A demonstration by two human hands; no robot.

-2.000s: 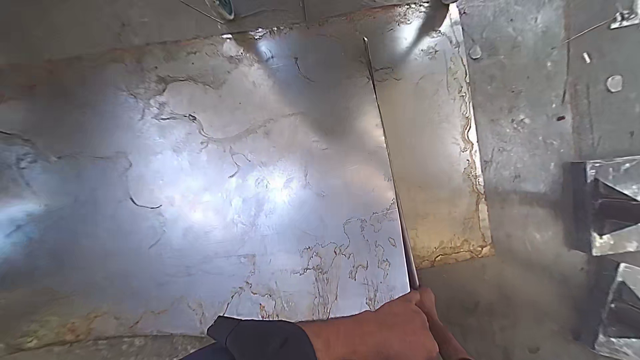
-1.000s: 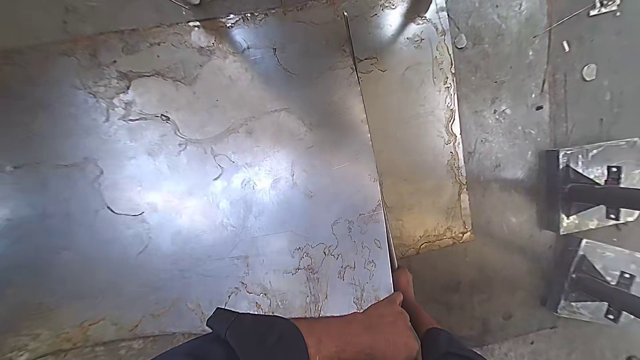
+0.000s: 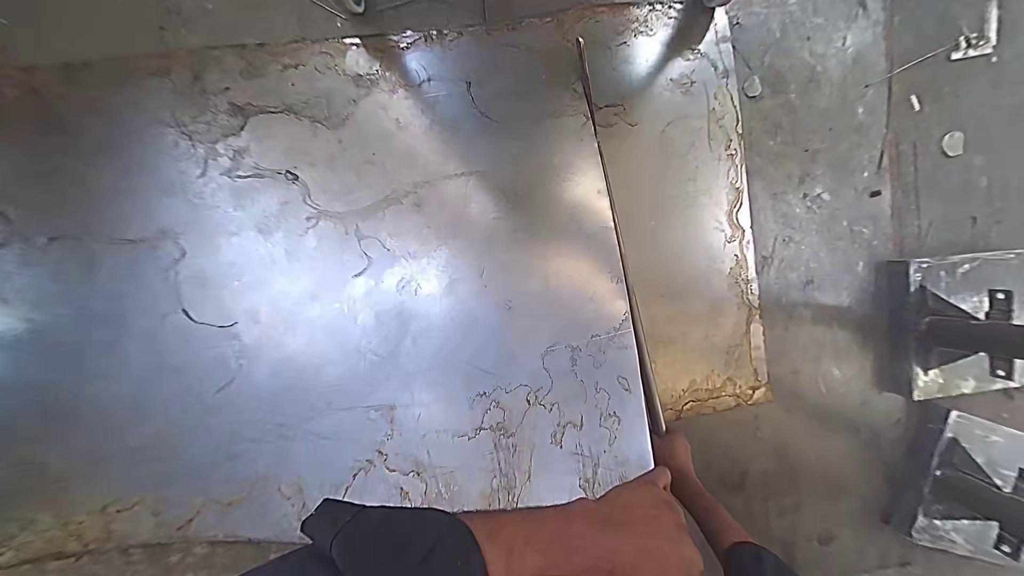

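A large stained metal sheet (image 3: 448, 240) lies across the middle and left of the head view, overlapping a second metal sheet (image 3: 680, 208) at its right. Along the upper sheet's right edge runs a long, narrow metal strip (image 3: 628, 280). At the near right corner my left hand (image 3: 632, 520) has its fingers closed on the sheet's edge. My right hand (image 3: 676, 458) is just beyond it, at the strip's near end, with its fingers mostly hidden; its grip cannot be told. Dark sleeves cover both forearms in part.
Two metal brackets with square plates, the farther (image 3: 960, 372) and the nearer (image 3: 952, 480), stand on the grey floor (image 3: 824, 240) at the right. Small scraps lie at the upper right, among them a pale round piece (image 3: 953, 144) and a metal angle piece (image 3: 974, 46).
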